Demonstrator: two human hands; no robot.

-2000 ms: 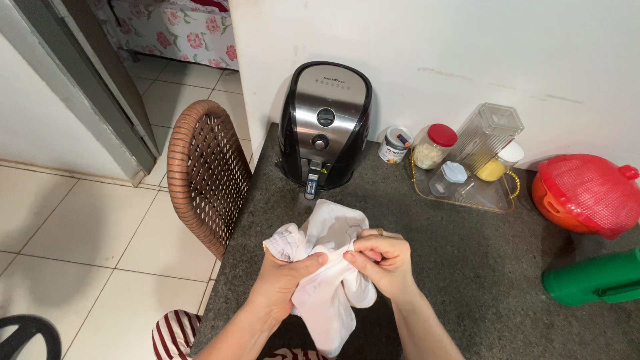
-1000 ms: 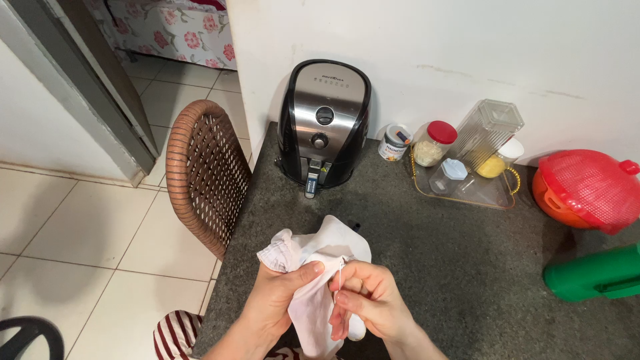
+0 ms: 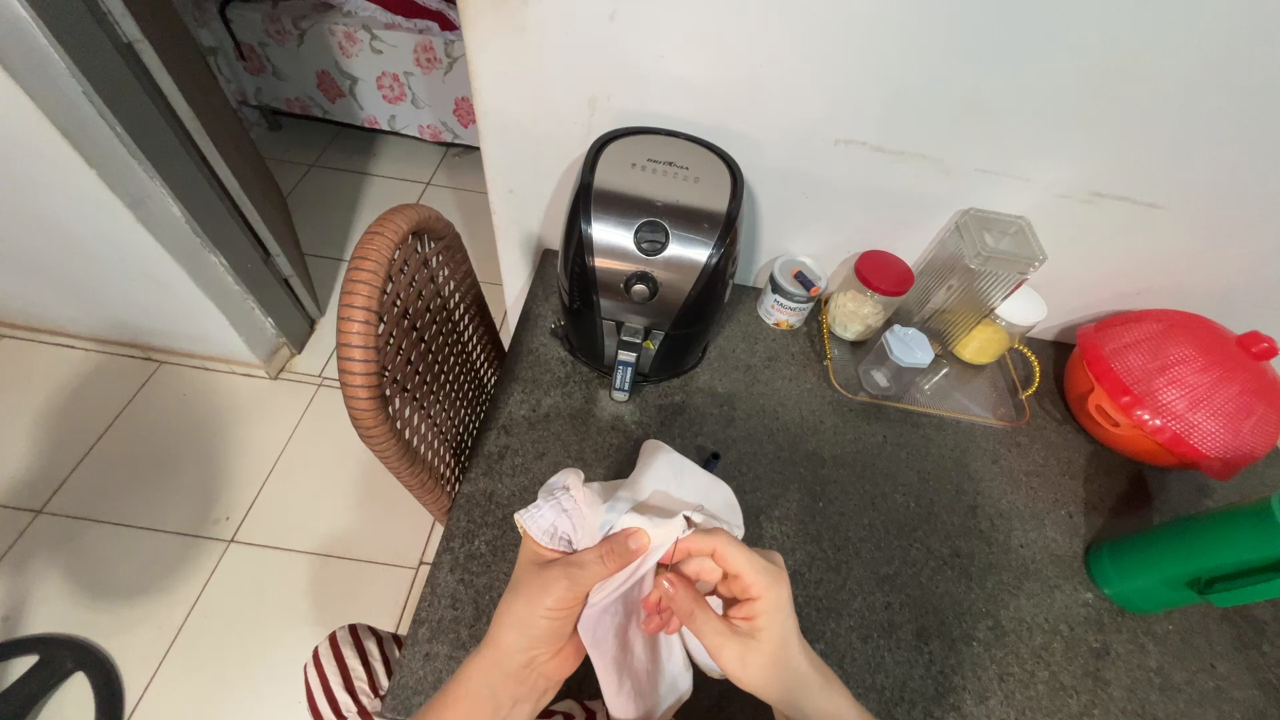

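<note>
A white cloth garment [image 3: 640, 620] with a gathered, elastic-looking edge is bunched above the dark countertop. My left hand [image 3: 560, 590] grips it from the left, thumb pressed on top of a fold. Close beside that thumb, my right hand [image 3: 730, 610] has its thumb and fingers drawn together at the fabric, where a thin dark thread shows; whether a needle is between the fingertips is too small to tell. Just behind the cloth, a small dark cylindrical object [image 3: 712, 461] lies on the countertop [image 3: 900, 540], partly hidden.
A black and silver air fryer [image 3: 650, 250] stands behind the cloth. A supplement tub [image 3: 790, 292] and a clear tray [image 3: 935, 405] with jars are to its right. Farther right are a red lidded bowl [image 3: 1170, 390] and a green bottle [image 3: 1190, 555]. A wicker chair [image 3: 420, 350] is left.
My right hand has moved from the top of the fold to lower beside it, its fingers now curled in front of the cloth. My left hand keeps its hold.
</note>
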